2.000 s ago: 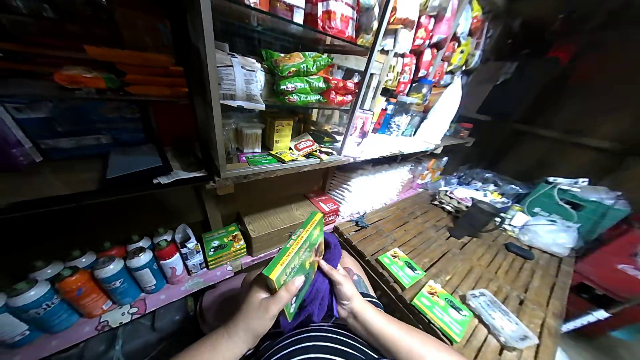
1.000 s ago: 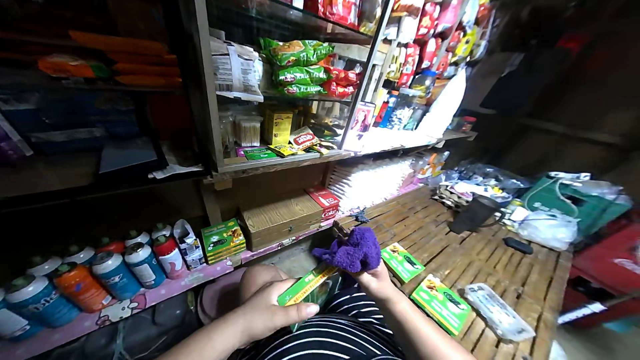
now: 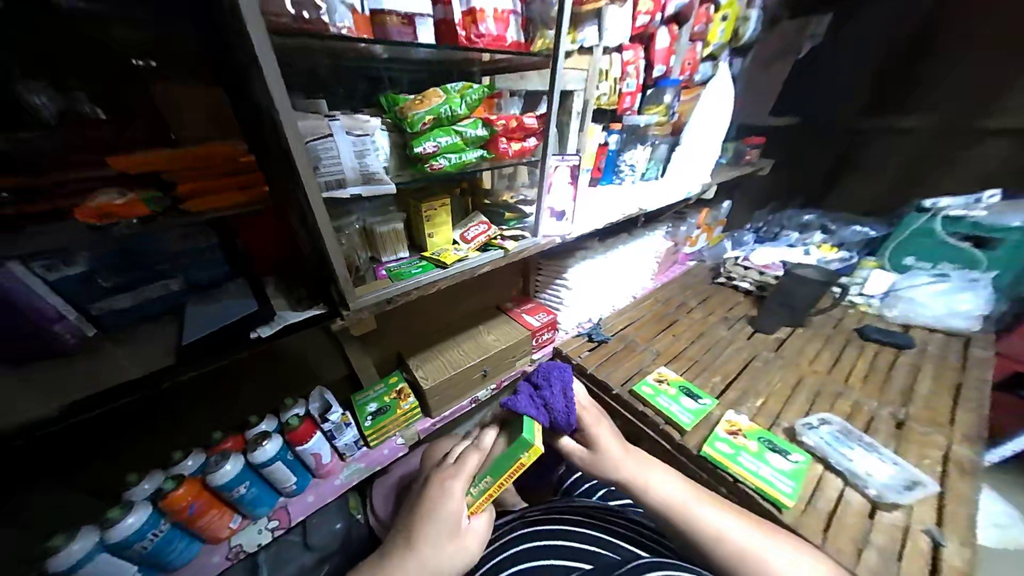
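My left hand grips a flat green and yellow cardboard box above my lap, its narrow printed side facing up. A bunched purple cloth is in my right hand, against the far end of that box. To the right, on the slatted bamboo table, lie two similar green boxes, a nearer one and a farther one. A stack of like boxes sits on the low shelf to the left, beside a wood-grain box.
Several bottles line the low shelf at left. A red box stands beyond the wood-grain box. The display case's wooden edge overhangs the low shelf. A clear plastic container, a dark mug and a green crate are on the table.
The purple cloth, earlier raised above the box, is now lower and against the box's end. The box has turned in my left hand, so its narrow side shows.
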